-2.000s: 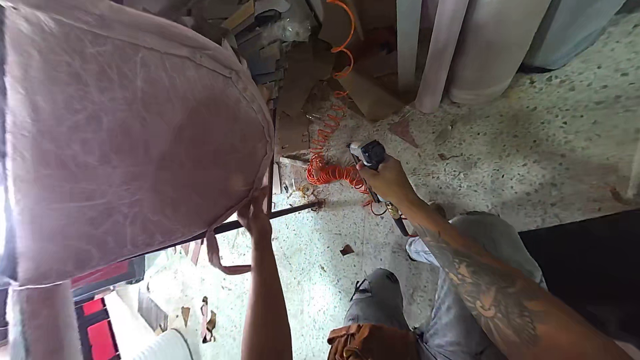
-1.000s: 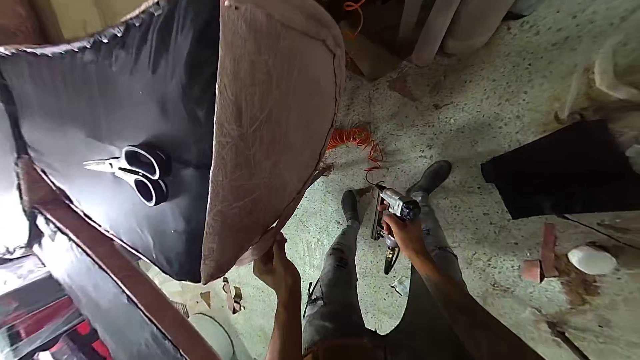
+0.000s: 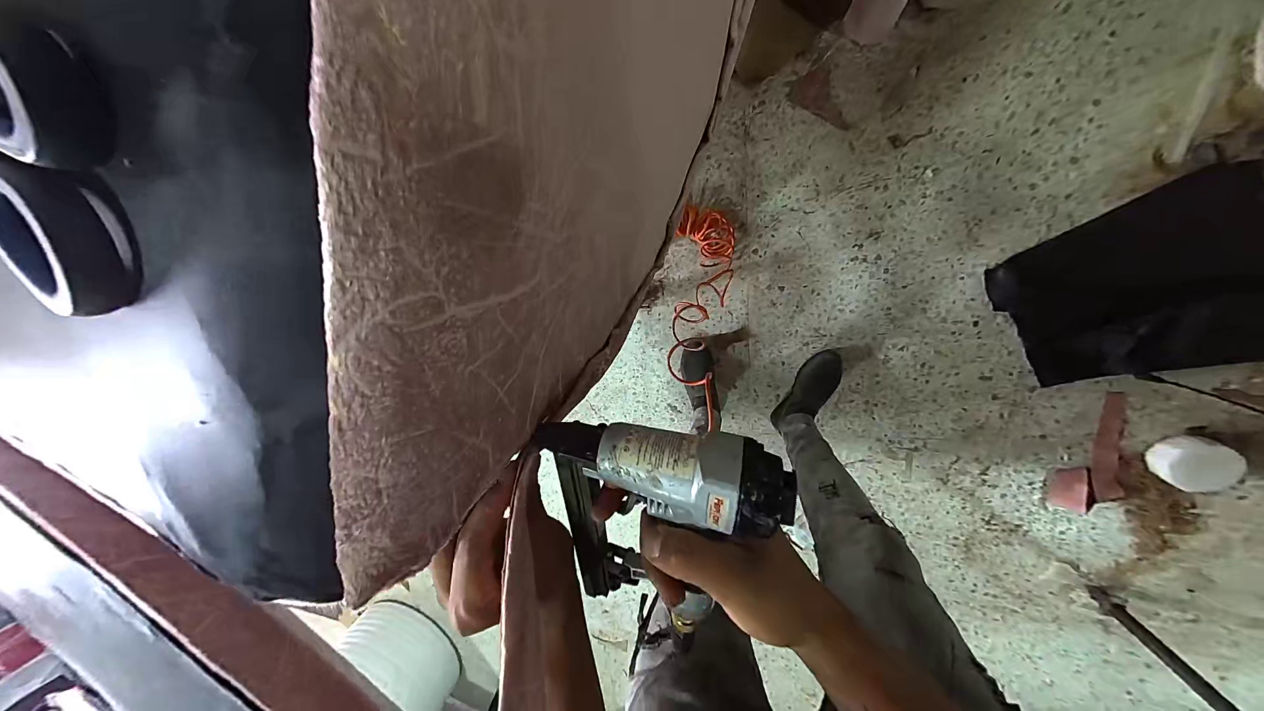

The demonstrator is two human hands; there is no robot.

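Note:
My right hand [image 3: 731, 573] grips a pneumatic staple gun [image 3: 671, 474], whose nose touches the edge of the pinkish-brown upholstery fabric [image 3: 444, 247] on a large padded piece. Just below that edge my left hand [image 3: 479, 573] pinches a hanging fabric flap [image 3: 533, 592], which hides part of its fingers. Black cloth [image 3: 247, 395] covers the padded piece's left side, and the handles of scissors [image 3: 64, 188] lie on it. An orange coiled air hose [image 3: 709, 237] runs over the floor toward the gun.
On the speckled floor at right lie a black cloth piece [image 3: 1136, 276], a white rounded object [image 3: 1195, 464], fabric scraps [image 3: 1111, 449] and a dark rod [image 3: 1160, 647]. A white cylindrical container [image 3: 400, 652] stands low at left. A fabric-trimmed frame [image 3: 158, 583] crosses the lower left.
The staple gun in my right hand has moved from over my legs to the fabric edge beside my left hand. The view is much closer to the padded piece.

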